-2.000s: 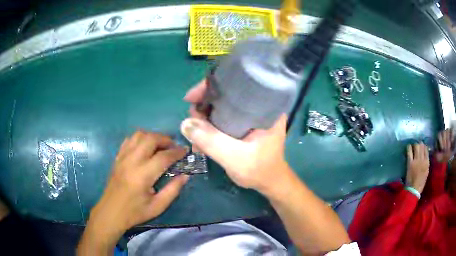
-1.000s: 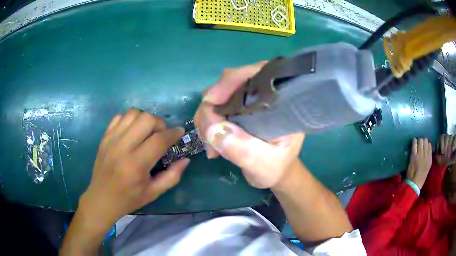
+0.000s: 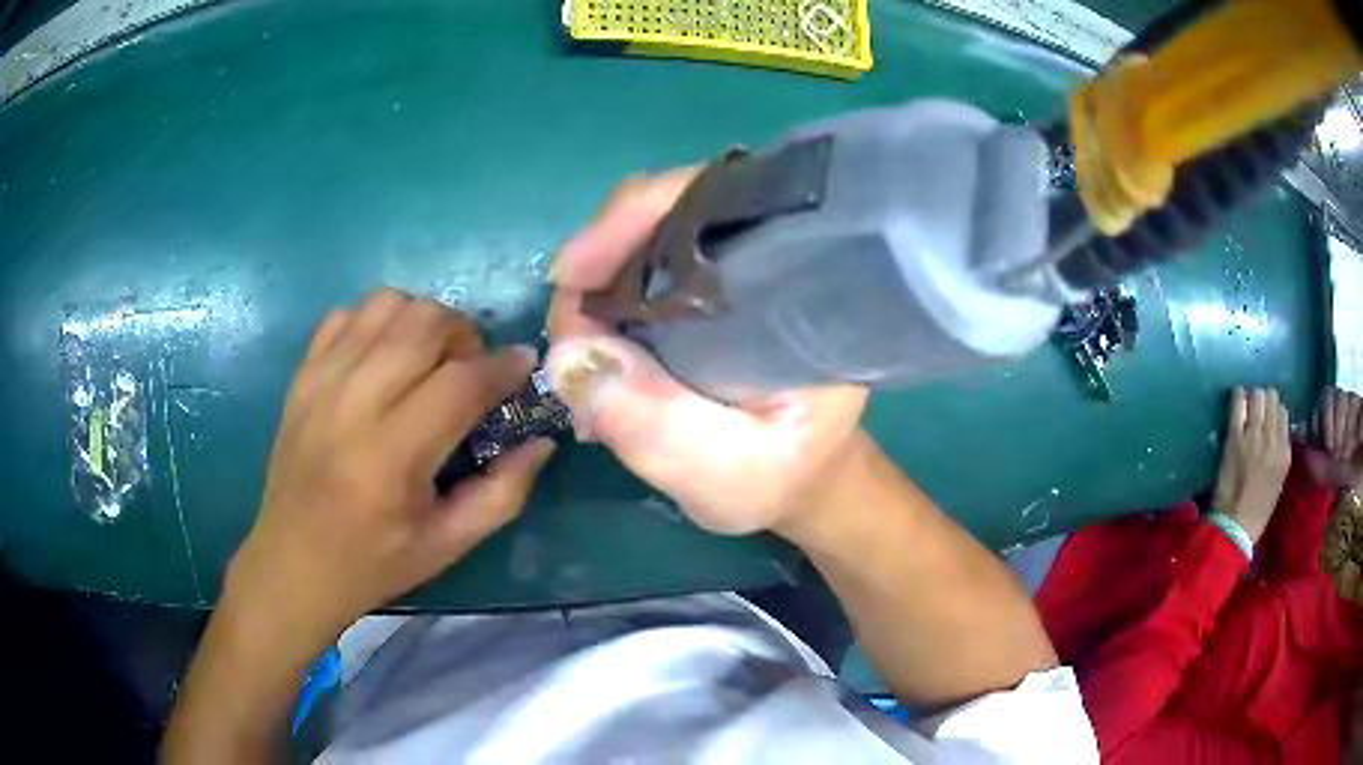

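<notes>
A small dark circuit board [image 3: 519,422] with silver and white parts lies low over the green bench. My left hand [image 3: 392,434] pinches it at its left side between thumb and fingers. My right hand [image 3: 703,426] is shut around a thick grey electric screwdriver [image 3: 852,247], held slanted with its cord end to the upper right. The screwdriver's tip and the board's right end are hidden behind my right hand.
A yellow perforated tray [image 3: 718,33] holds pale loops at the top. Dark boards [image 3: 1103,336] lie right, partly behind the screwdriver. Clear wrinkled plastic [image 3: 105,441] is at left. A person in red sleeves [image 3: 1151,598] has hands at the right edge. An orange lanyard [image 3: 1196,105] hangs upper right.
The screwdriver has swung from steep to slanted toward the right, then shifted slightly left with my right hand. The view has moved, so the tray sits higher. My left hand keeps the board.
</notes>
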